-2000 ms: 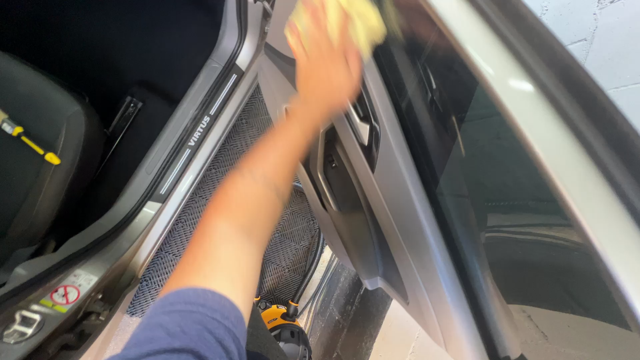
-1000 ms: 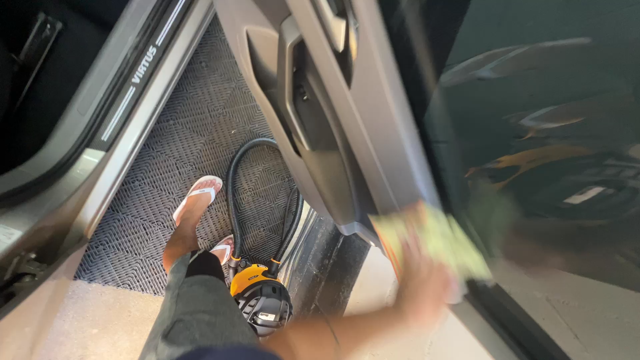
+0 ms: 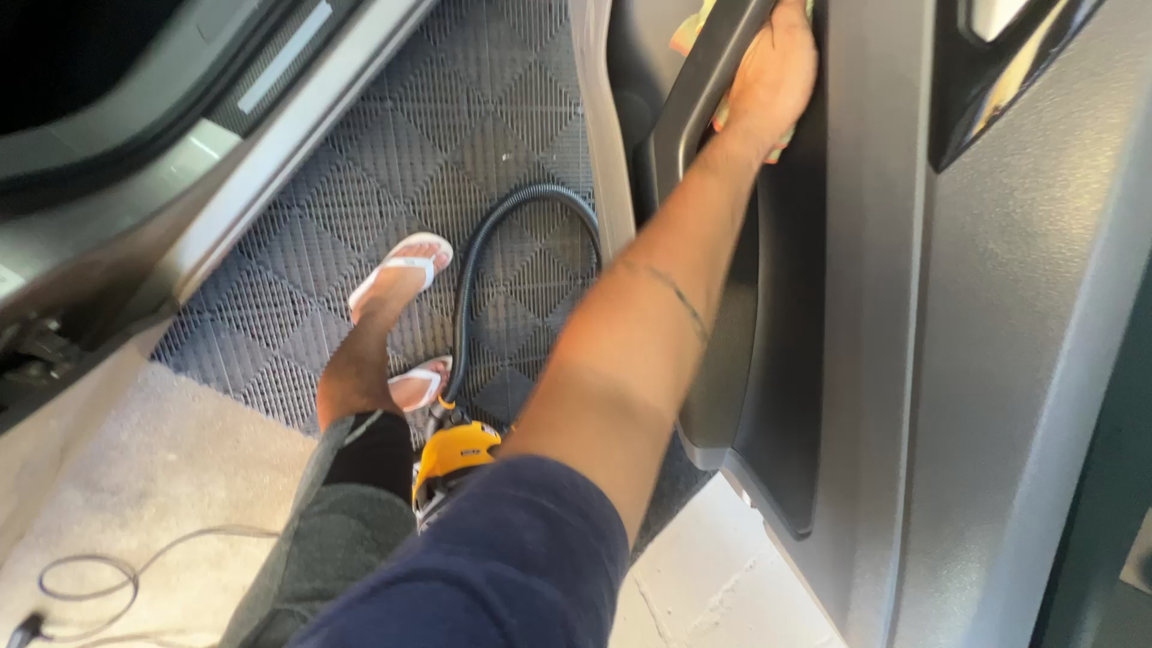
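My right hand is shut on a crumpled yellow-green and orange cloth, which shows in part on both sides of the door's pull handle. The hand lies beside the dark pull handle, against the inner panel of the open car door. The handle and the hand itself hide part of the cloth and some of the fingers. My left hand is not in view.
The car's door sill runs along the left. Below are ribbed floor tiles, a black corrugated hose, a yellow and black vacuum cleaner, my feet in white flip-flops and a thin cable.
My right hand, with the cloth, has moved from the door's edge by the window glass to the pull handle on the inner panel. The view has shifted and come closer to the panel.
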